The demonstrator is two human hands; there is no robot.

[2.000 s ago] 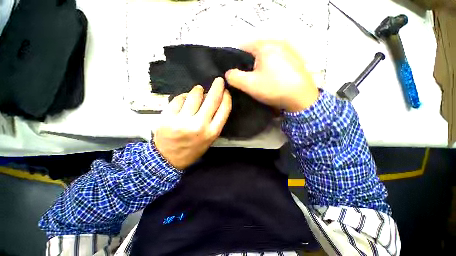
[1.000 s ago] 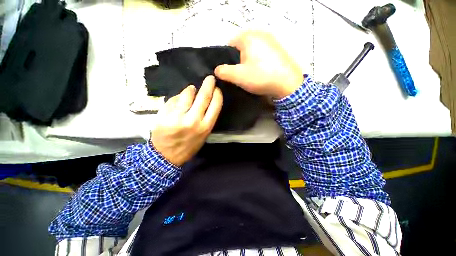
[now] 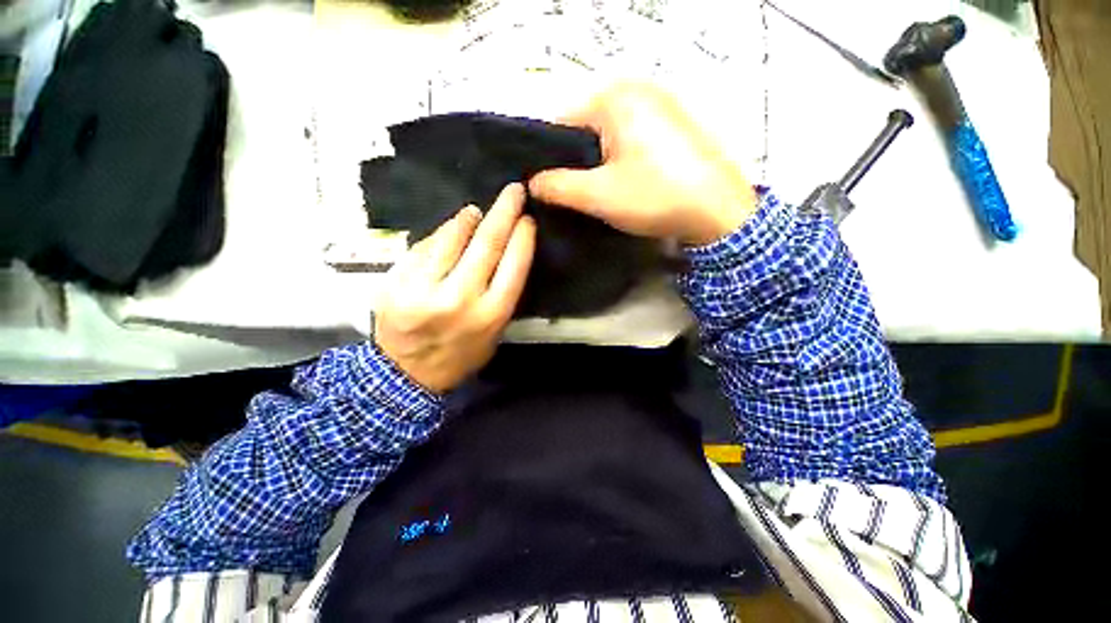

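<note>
A black fabric piece (image 3: 457, 164) with a stepped left edge lies over the near part of the pale work board (image 3: 719, 73). My left hand (image 3: 453, 292) holds its near side, fingertips pressed on the fabric near its middle. My right hand (image 3: 652, 170) grips its upper right edge, with the thumb on top close to my left fingertips. The fabric is folded or raised between the hands. Any fastener at the fingertips is hidden. A dark metal punch (image 3: 875, 152) lies to the right, its blocky end partly behind my right sleeve.
A stack of black pieces (image 3: 122, 158) lies at the left. A hammer (image 3: 969, 152) with a blue wrapped handle lies at the right, beside a thin pointed awl (image 3: 841, 46). Brown cardboard (image 3: 1078, 134) stands at the right edge. A dark heap shows at the top edge.
The whole view has shifted a little. Both hands keep nearly the same grip on the fabric. The punch's blocky end, in full view two seconds ago, is now partly covered by my right sleeve.
</note>
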